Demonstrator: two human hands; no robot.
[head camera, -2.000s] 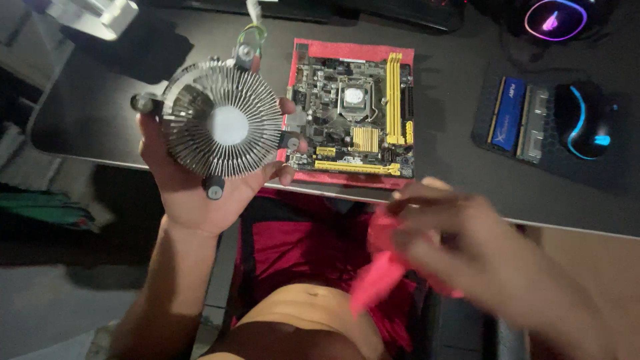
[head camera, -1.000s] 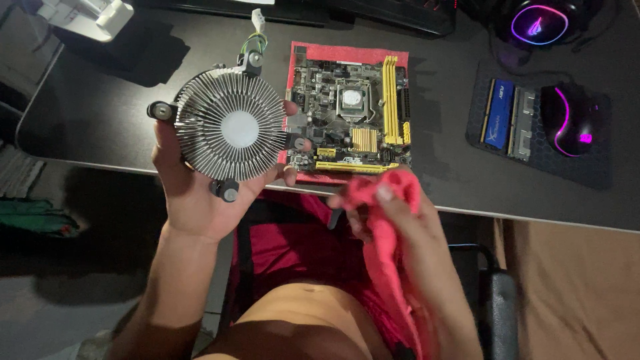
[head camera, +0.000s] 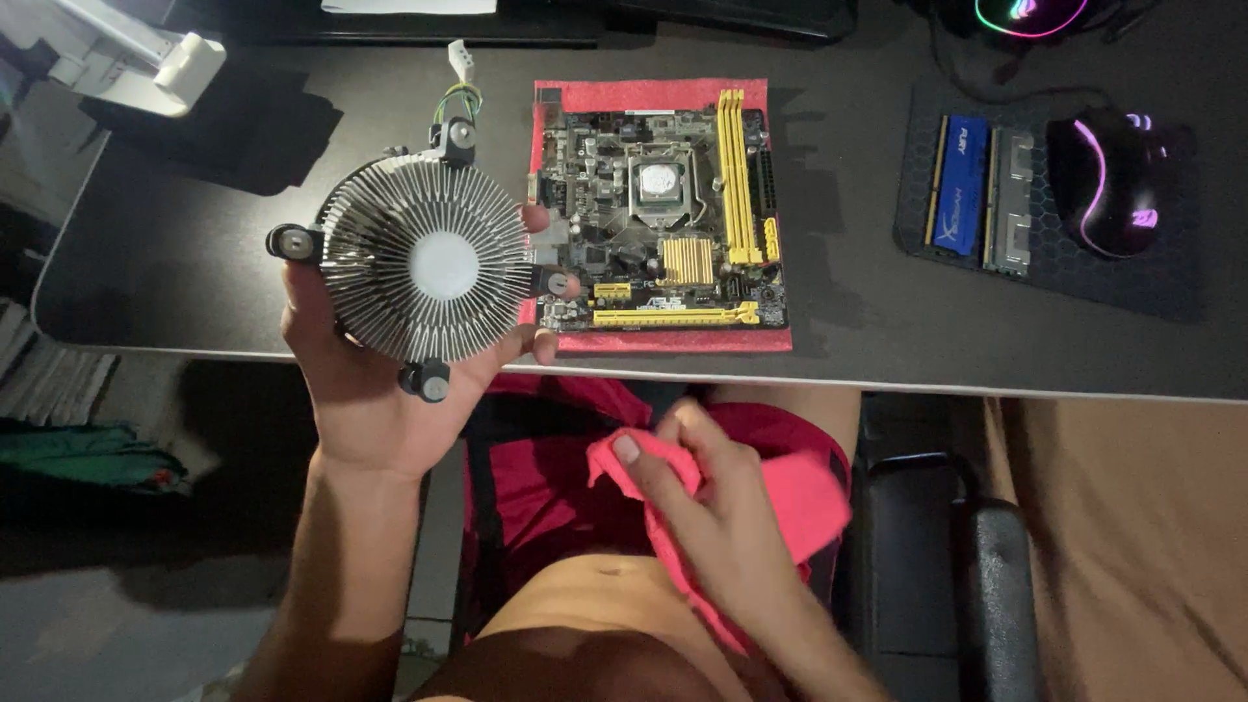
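Note:
My left hand (head camera: 390, 400) holds a round CPU cooler (head camera: 380, 283) from below, its finned metal side and pale centre disc facing up. A cable with a white connector (head camera: 461, 62) sticks out at its top. Bunched in my right hand (head camera: 721, 497) is a pink cloth (head camera: 804, 502), over my lap below the desk edge. An ASUS motherboard (head camera: 604, 249) lies on a red sheet (head camera: 673, 341), just right of the cooler. In its socket sits a processor (head camera: 659, 182) with grey smears on its lid.
At the right, a blue HyperX Fury memory module (head camera: 960, 185), a second memory module (head camera: 1010, 200) and a lit computer mouse (head camera: 1111, 185) lie on a dark mouse pad (head camera: 1160, 283). A white stand (head camera: 185, 73) is at the upper left. A chair armrest (head camera: 994, 585) stands at the lower right.
My right hand with the pink cloth has moved down from the desk edge to over my lap. My left hand keeps hold of the cooler, in much the same place.

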